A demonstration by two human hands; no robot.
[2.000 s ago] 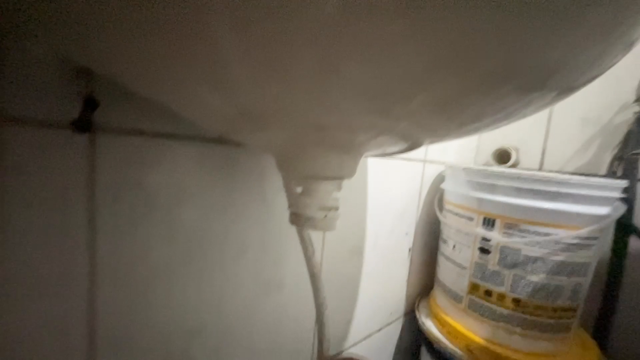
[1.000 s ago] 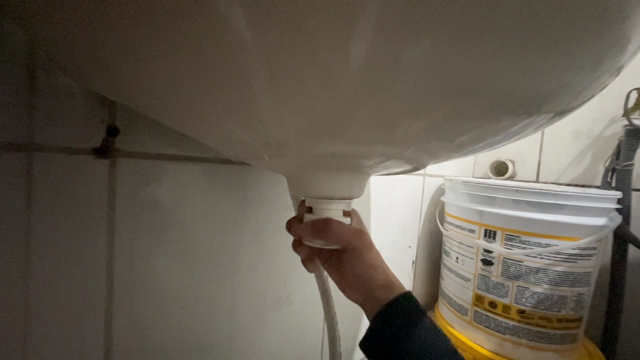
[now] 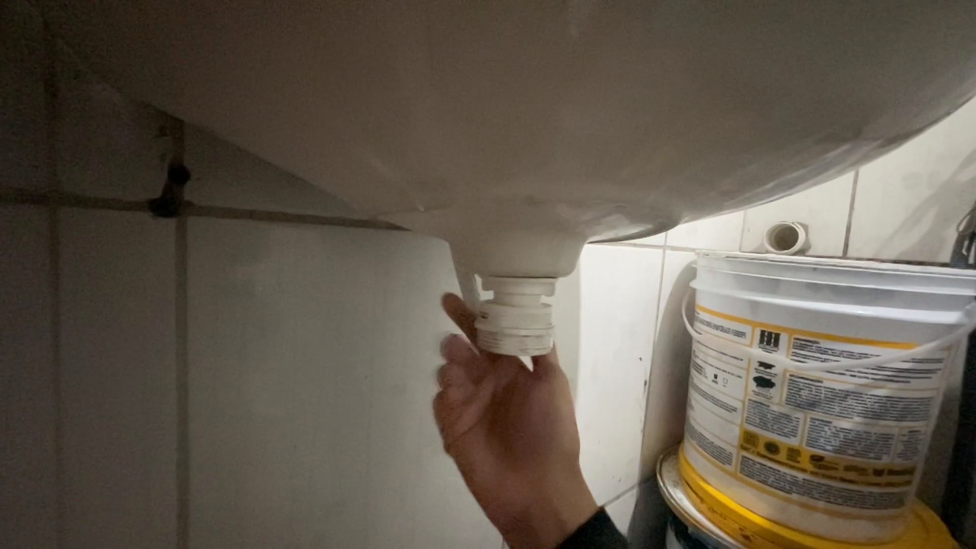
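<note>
My right hand (image 3: 518, 435) reaches up from the lower right in a dark sleeve, palm toward me. Its index finger and thumb are at either side of a ribbed white plastic drain fitting (image 3: 515, 339), with their tips partly hidden behind it. The other fingers are curled and slightly blurred at the left. The fitting hangs beneath the outlet of a white washbasin (image 3: 518, 255), whose rounded underside fills the top of the view. A narrower neck shows between the fitting's upper flange and lower rings. My left hand is out of view.
At the right, a white plastic bucket (image 3: 808, 305) with a printed label and a wire-like handle stands on a yellow-rimmed container (image 3: 724, 499). Behind it, an open pipe end (image 3: 785, 238) protrudes from the tiled wall (image 3: 320, 366). A small dark fitting (image 3: 169, 194) is on the wall at left.
My right hand has come up to the drain fitting since the oldest frame. Since one second ago its fingers have shifted lower, and more of the fitting shows. The hose seen before is now largely hidden.
</note>
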